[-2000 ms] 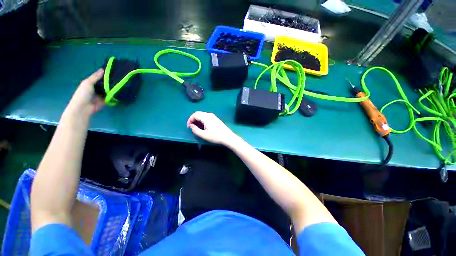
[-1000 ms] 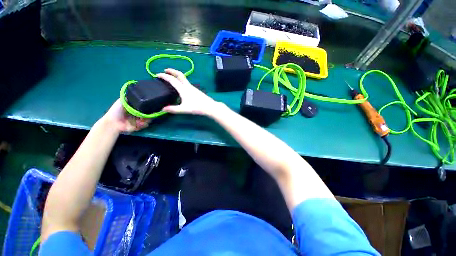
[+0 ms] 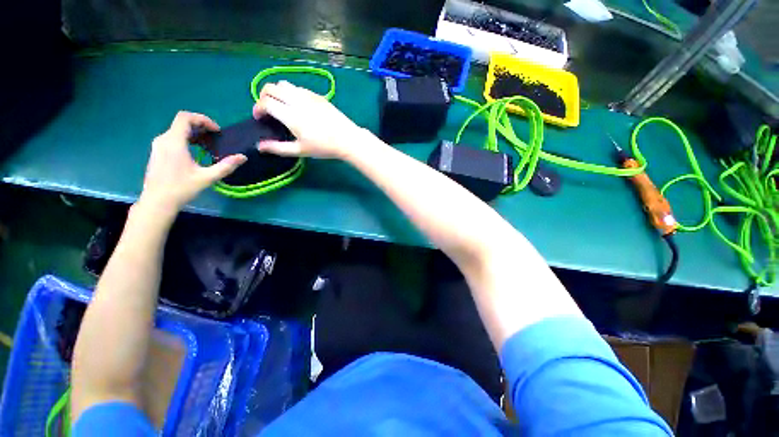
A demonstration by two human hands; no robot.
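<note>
A black box housing [image 3: 249,154] is held low over the green bench at the left, between both hands. Its green cord [image 3: 256,189] curves around its lower side and loops behind. My left hand [image 3: 184,162] grips its left end with thumb and fingers. My right hand [image 3: 303,124] grips its right end from above, fingers at the far edge and thumb at the near edge. Two more black housings stand to the right, one behind [image 3: 414,108] and one nearer [image 3: 474,167], beside a coiled green cord [image 3: 536,141] and a small round black end piece [image 3: 545,180].
A blue bin [image 3: 461,78], yellow bin [image 3: 571,109] and white parts box [image 3: 559,53] stand at the back. An orange screwdriver [image 3: 651,198] and tangled green cords [image 3: 756,201] lie right. A blue crate [image 3: 190,337] and a carton [image 3: 662,367] are below the bench.
Both hands still hold the housing, which now sits lower and flatter. My left hand has shifted from beneath it to its left end. The view has turned slightly, moving the bins to the right.
</note>
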